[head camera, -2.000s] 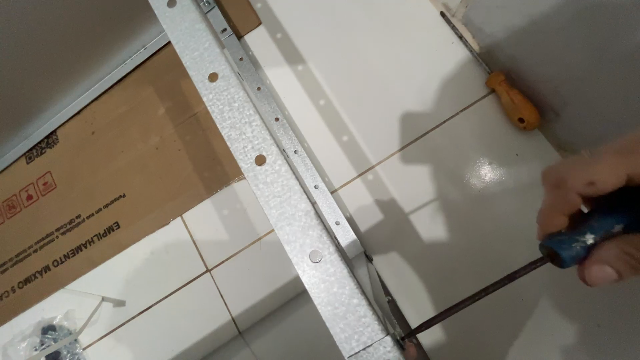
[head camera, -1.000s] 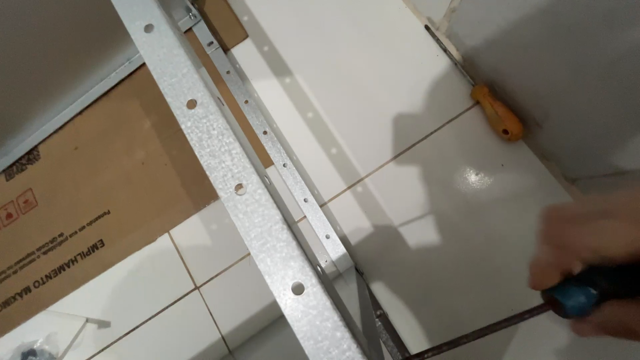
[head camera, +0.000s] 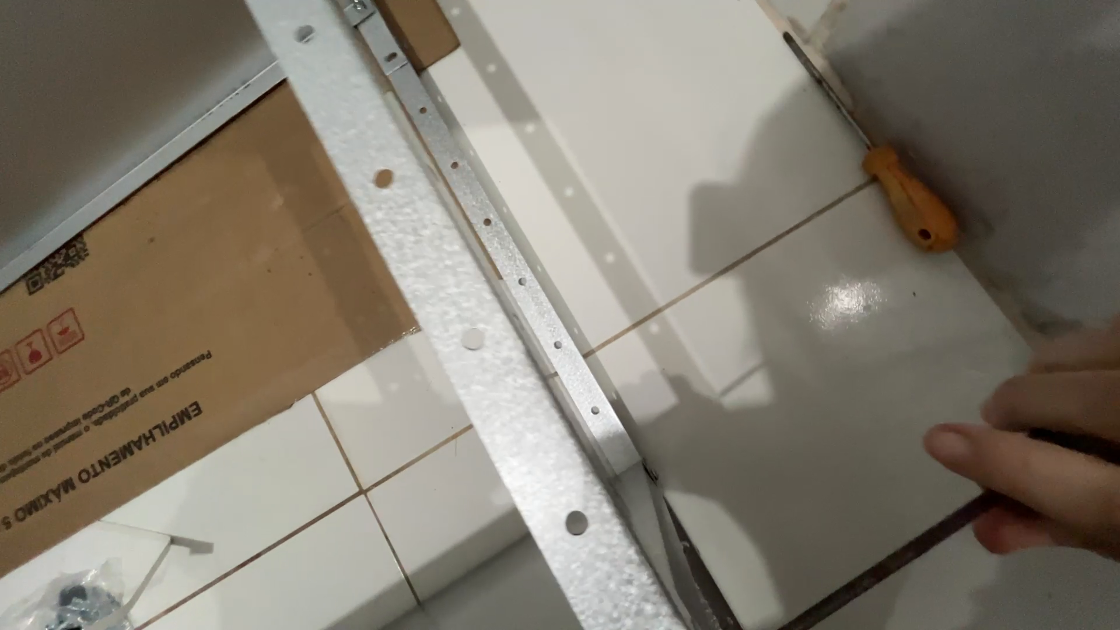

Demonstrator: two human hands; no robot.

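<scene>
At the right edge my right hand point(head camera: 1041, 446) has its fingers around the dark shaft of a screwdriver point(head camera: 901, 560), whose handle is out of view. The shaft slants down left past the bottom edge, so its tip is hidden. A perforated galvanized metal angle bar point(head camera: 472, 332) crosses the middle diagonally. Beside it runs a narrower metal strip point(head camera: 522, 280) with small holes, and a dark metal edge point(head camera: 700, 569) shows at their lower end. My left hand is not in view.
A second screwdriver with an orange handle point(head camera: 914, 201) lies on the tiles by the grey wall point(head camera: 980, 105). Printed cardboard point(head camera: 210, 271) lies at left under a grey metal panel point(head camera: 122, 79). A clear plastic bag of small dark parts point(head camera: 74, 604) is at the lower left.
My right hand has shifted from the screwdriver's blue handle to its shaft. The handle, seen earlier, has gone out of view.
</scene>
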